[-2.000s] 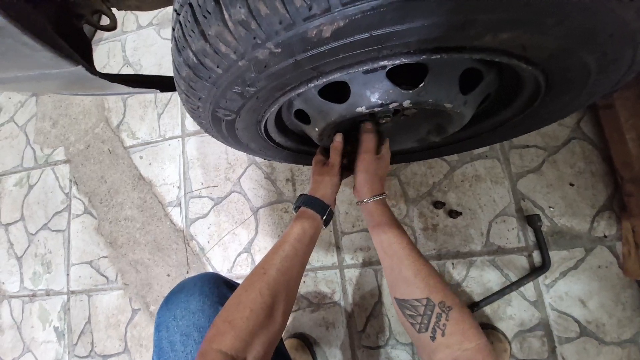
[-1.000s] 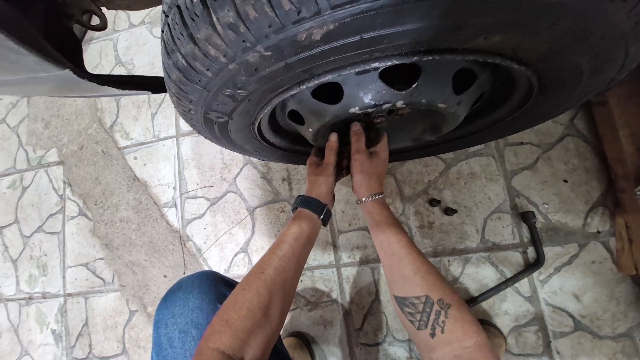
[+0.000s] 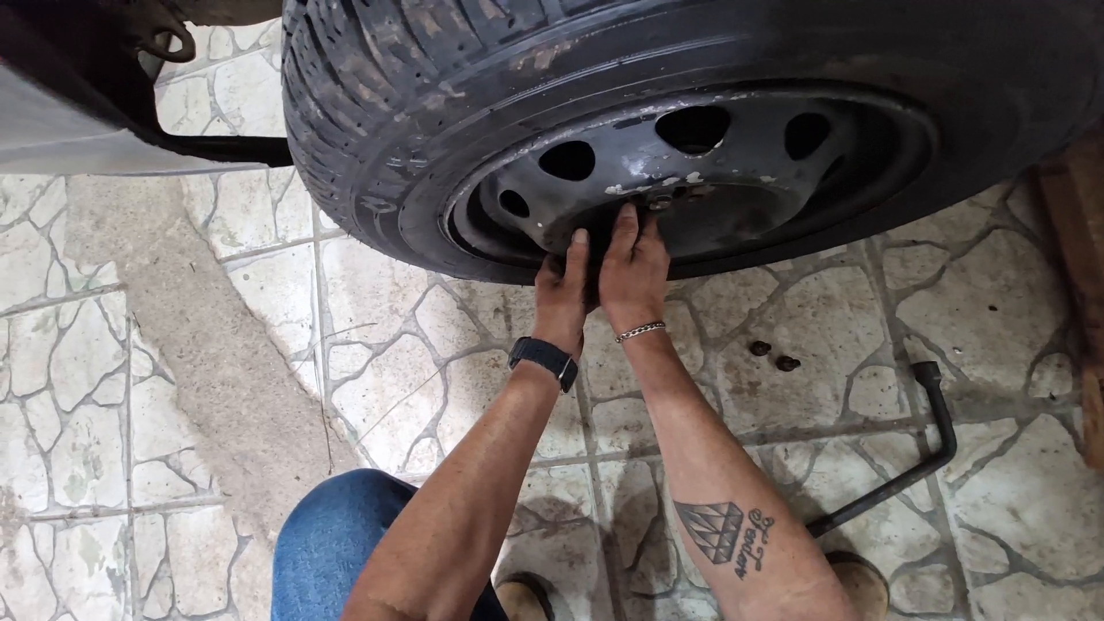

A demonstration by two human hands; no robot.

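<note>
Both hands are at the lower centre of a black steel wheel rim [image 3: 759, 138], which carries a tyre [image 3: 414, 129]. My left hand [image 3: 562, 280] reaches up to the rim's hub area, thumb raised; its other fingers are partly hidden behind it. My right hand [image 3: 634, 267] lies just beside it, fingertips against the dark centre, close under a wheel bolt [image 3: 661, 203]. Whether either hand holds something cannot be seen. Two loose wheel bolts, one [image 3: 760, 348] and another [image 3: 787, 363], lie on the floor right of my right hand.
An L-shaped lug wrench [image 3: 944, 431] lies on the tiled floor [image 3: 414, 345] at the right, partly behind my right forearm. A wooden block [image 3: 1074, 259] stands at the right edge. Car bodywork [image 3: 69, 129] is at the upper left. My knee [image 3: 345, 535] is at the bottom.
The fingers have shifted slightly at the wheel's centre, and a bolt beside the right fingertips now shows more plainly. The loose bolts and wrench lie as before.
</note>
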